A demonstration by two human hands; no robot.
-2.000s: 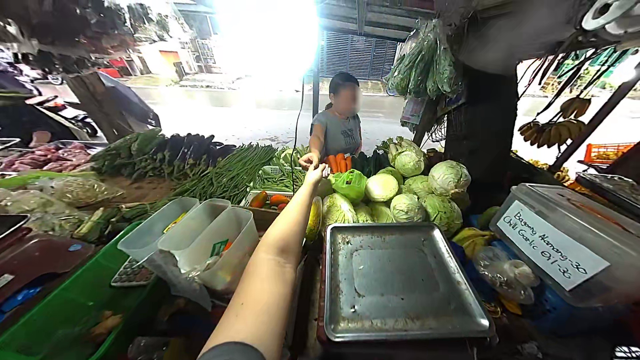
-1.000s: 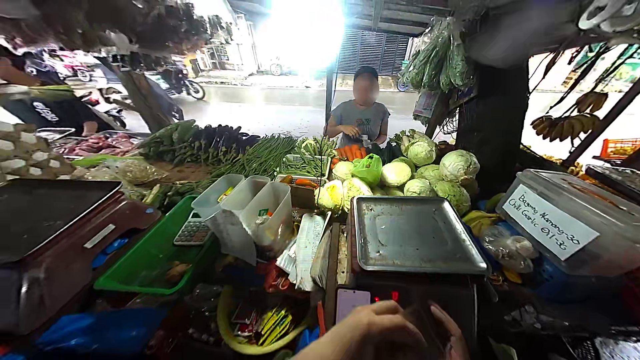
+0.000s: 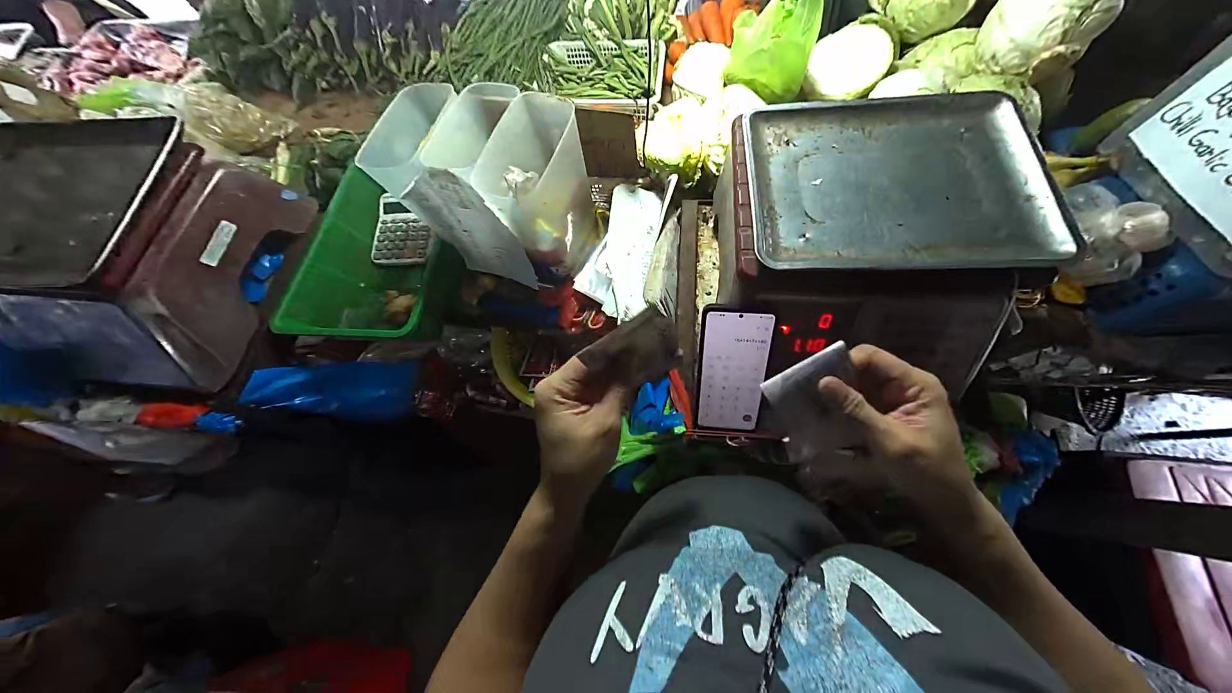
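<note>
My left hand (image 3: 582, 414) pinches a dark, folded, flat piece, perhaps a banknote (image 3: 635, 346); blur hides its kind. In my right hand (image 3: 895, 404) is a pale folded piece (image 3: 808, 385), also perhaps a banknote, held between thumb and fingers. Between the two hands a smartphone (image 3: 736, 369) with a calculator on its screen leans upright against the front of a digital scale (image 3: 866, 322). The scale's metal tray (image 3: 905, 183) holds nothing large, and red digits glow below it.
Left of the scale stand white plastic bins (image 3: 534, 154) and a green tray (image 3: 337, 255) with a calculator (image 3: 401, 234). A second scale (image 3: 77, 202) is at the far left. Cabbages (image 3: 852, 58), carrots (image 3: 712, 21) and green beans (image 3: 606, 77) lie behind. A lidded container (image 3: 1184, 144) stands at right.
Two seconds ago an arm of mine reached forward to a person across the produce. Both my hands are now near my body, each with a folded piece. The view has tilted down, and the person is out of view.
</note>
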